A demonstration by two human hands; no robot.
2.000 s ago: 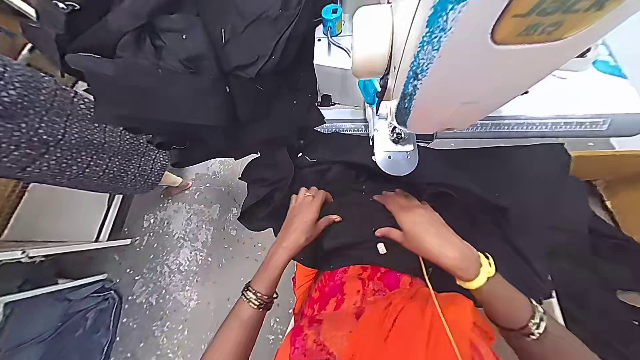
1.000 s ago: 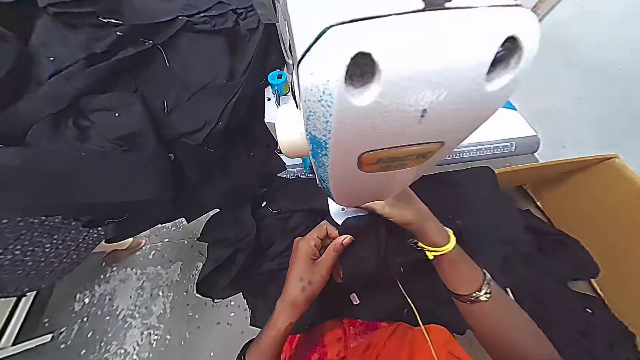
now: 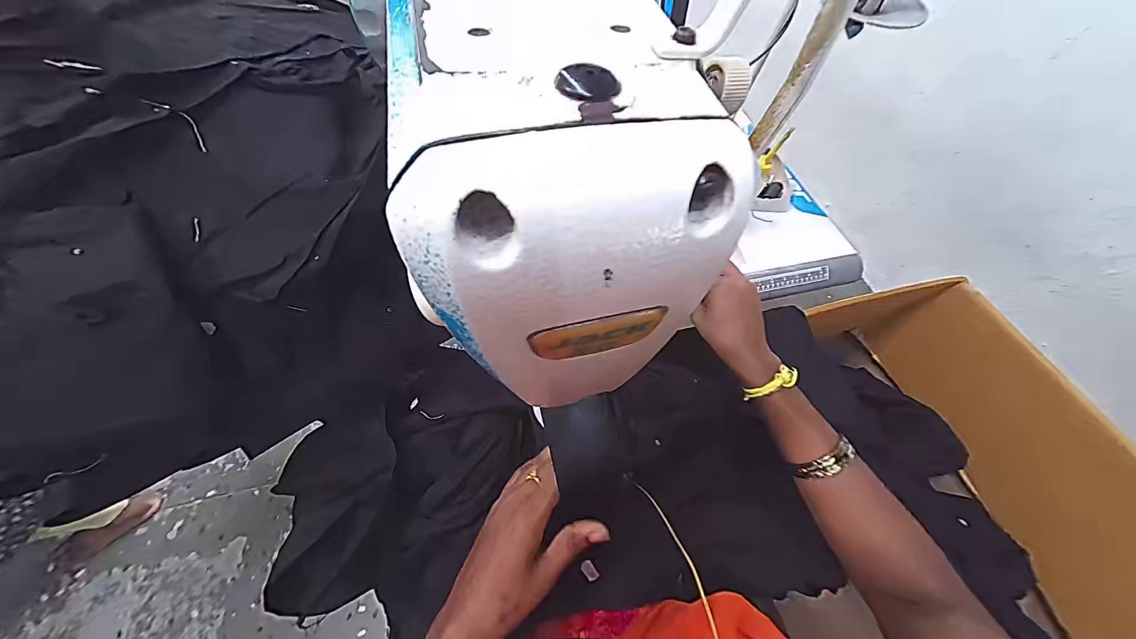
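Observation:
The white head of a Jack sewing machine (image 3: 577, 240) fills the upper middle of the head view and hides the needle area. Black fabric (image 3: 710, 497) spreads below and around it. My left hand (image 3: 532, 532) rests on this fabric below the machine head, thumb apart from the fingers, with part of the fingers hidden under a dark fold. My right hand (image 3: 732, 319) is raised at the right side of the machine head, its fingertips behind the casing, so what they touch is hidden. A yellow cord (image 3: 679, 541) runs down over the fabric toward my orange clothing.
A large pile of black fabric (image 3: 177, 222) with loose threads lies at the left. At the right stands an open cardboard box (image 3: 1003, 390). Another person's foot (image 3: 115, 524) is on the speckled floor (image 3: 177, 577) at the lower left. A rusty rod (image 3: 803, 71) rises behind the machine.
Two seconds ago both hands lay on the fabric; my right hand has since gone up beside the machine head. My left hand's fingers have spread from their pinched pose. The view has shifted strongly.

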